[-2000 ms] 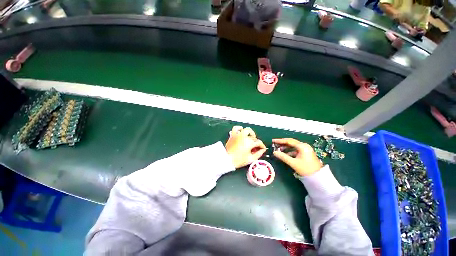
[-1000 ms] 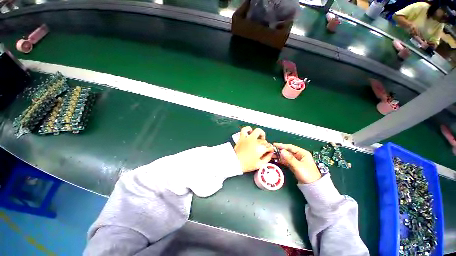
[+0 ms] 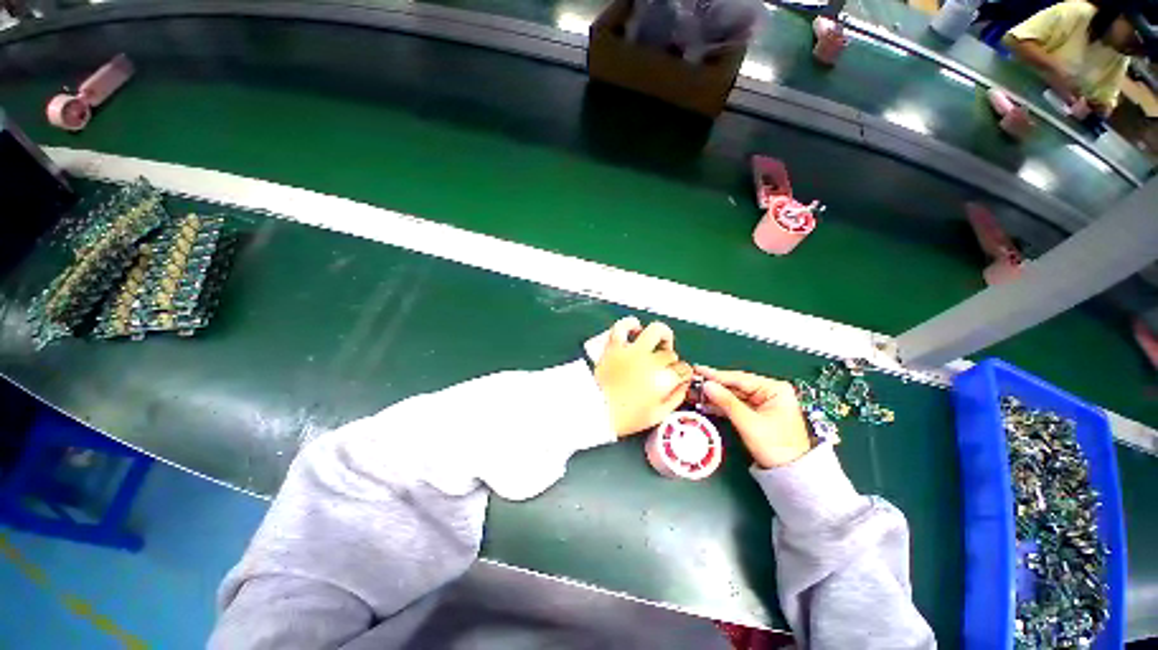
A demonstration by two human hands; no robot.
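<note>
A pink fan housing (image 3: 685, 446) lies on the dark green bench in front of me, its round head with the red-and-white spoked face turned up. My left hand (image 3: 638, 378) is closed over the handle side of the housing, and the handle is mostly hidden under it. My right hand (image 3: 759, 413) pinches a small dark part (image 3: 697, 386) at the neck of the fan, beside the left fingertips. The part is too small to tell clearly; it may be a small control board. A loose pile of small green boards (image 3: 845, 392) lies just right of my right hand.
A blue bin (image 3: 982, 508) full of small boards stands at the right. Board panels (image 3: 163, 279) are stacked at the left. Beyond the white edge strip (image 3: 445, 245), the belt carries pink fans (image 3: 784, 225). A grey post (image 3: 1035, 290) and a cardboard box (image 3: 660, 70) stand beyond.
My left hand has closed over the handle side, and my right fingers have come against it at the neck. The fans on the belt have moved right in view, partly with the camera's turn.
</note>
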